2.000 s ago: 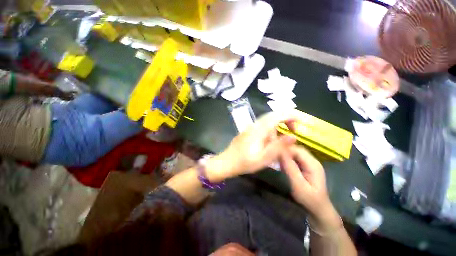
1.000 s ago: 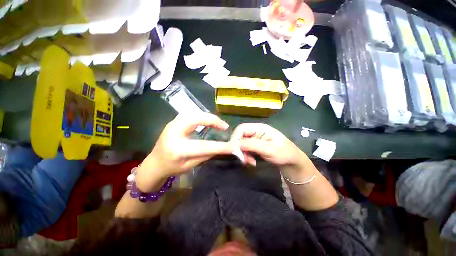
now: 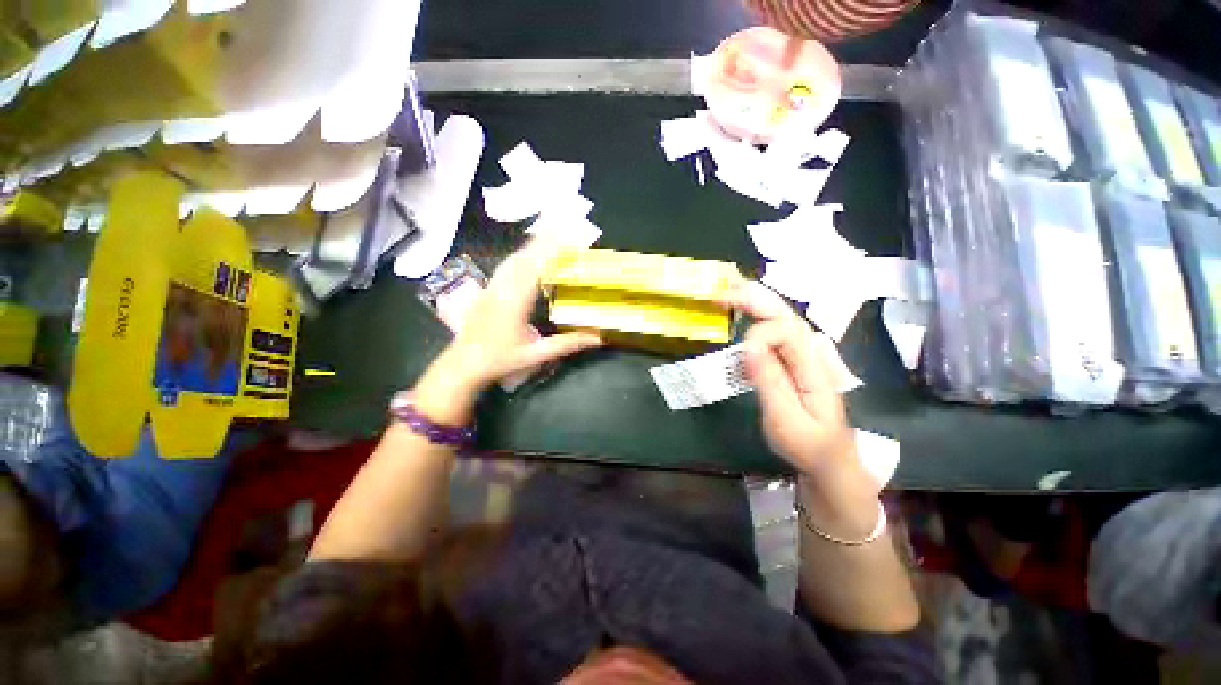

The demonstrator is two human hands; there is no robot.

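A yellow retail box (image 3: pixel 640 297) lies lengthwise in front of me on the dark green bench, its long opening facing up with plain yellow inside. My left hand (image 3: pixel 506 321) holds its left end, thumb along the near side. My right hand (image 3: pixel 793 381) is at its right end, fingers bent, with a thin printed white leaflet (image 3: pixel 703 379) at the fingertips, below the box. A bagged device (image 3: pixel 455 286) lies left of the box, mostly covered by my left hand.
Open box blanks (image 3: pixel 275 147) stand in rows at the left, one printed yellow carton (image 3: pixel 201 335) nearer. Clear blister trays (image 3: pixel 1058 268) are stacked at right. White paper pieces (image 3: pixel 814 254) lie behind the box. A pink-orange dish (image 3: pixel 773 83) is at the back. People's clothing shows at both sides.
My left hand has moved up onto the box and holds it; the box is slightly nearer and further left. My right hand has moved right and now has the leaflet, not clearly visible earlier.
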